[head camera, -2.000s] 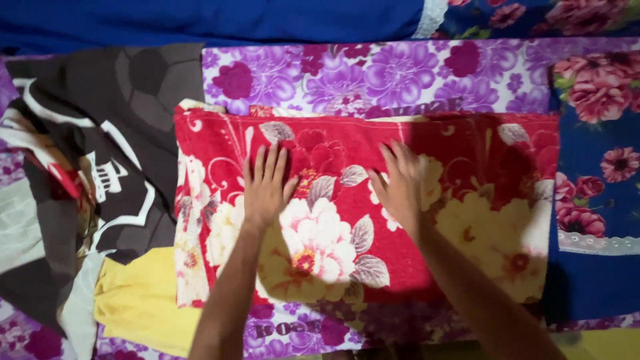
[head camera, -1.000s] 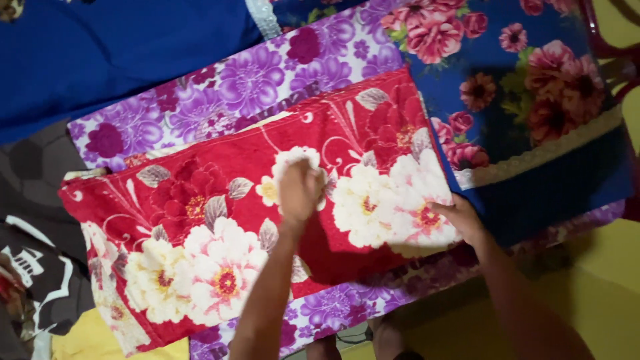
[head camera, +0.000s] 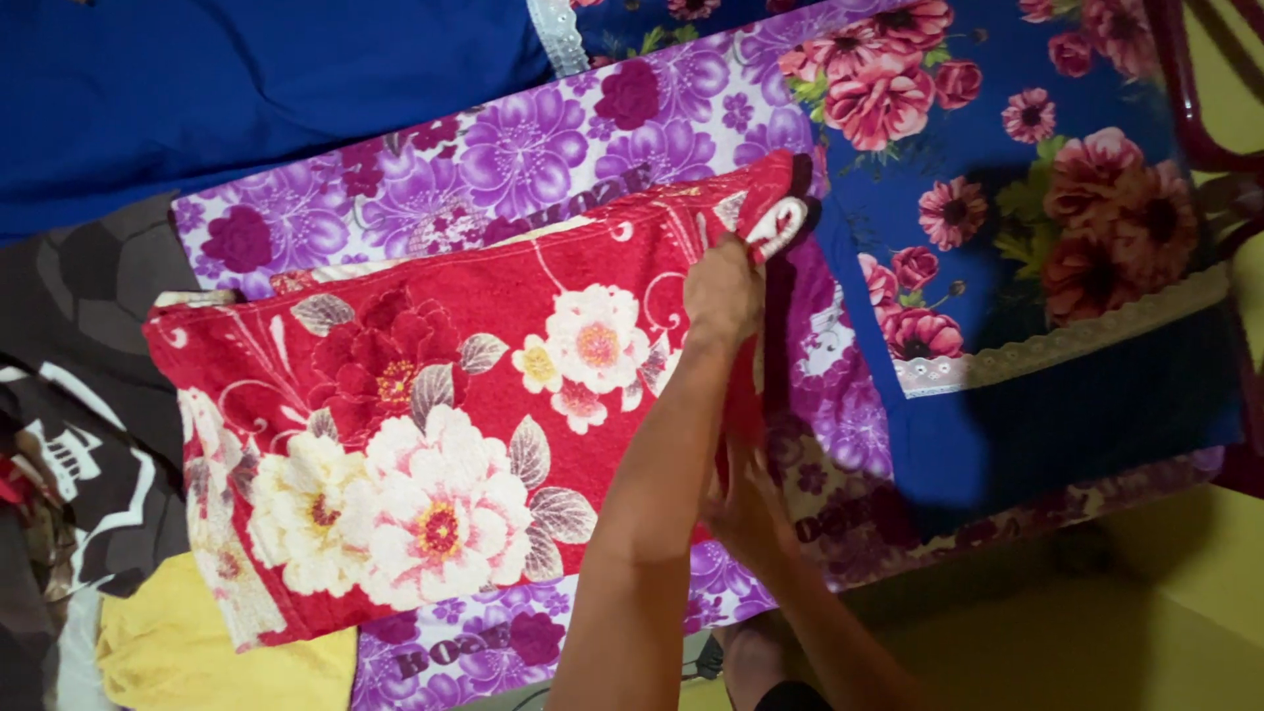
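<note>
A red floral towel-like cloth (head camera: 494, 296), with large white and pink flowers, lies folded on a purple floral sheet (head camera: 523, 143). Its right end is lifted and rolled or folded over. My left hand (head camera: 724, 296) grips the upper part of this end, its fingers partly hidden behind the cloth. Lower down, my right hand (head camera: 746, 509) is at the same end near the bottom edge; its fingers are partly hidden by the cloth and my left forearm, so its hold is unclear.
Blue floral fabric with a lace band (head camera: 1086, 331) lies at the right. Plain blue cloth (head camera: 247, 89) spans the upper left. A dark printed cloth (head camera: 89, 286) and a yellow cloth (head camera: 227, 642) lie at the left. A dark red frame (head camera: 1185, 99) stands at the right edge.
The red cloth lay flat with its right end extended; that end is now raised and brought leftward. My left hand has moved from the cloth's middle to this end. My right hand was at its right corner.
</note>
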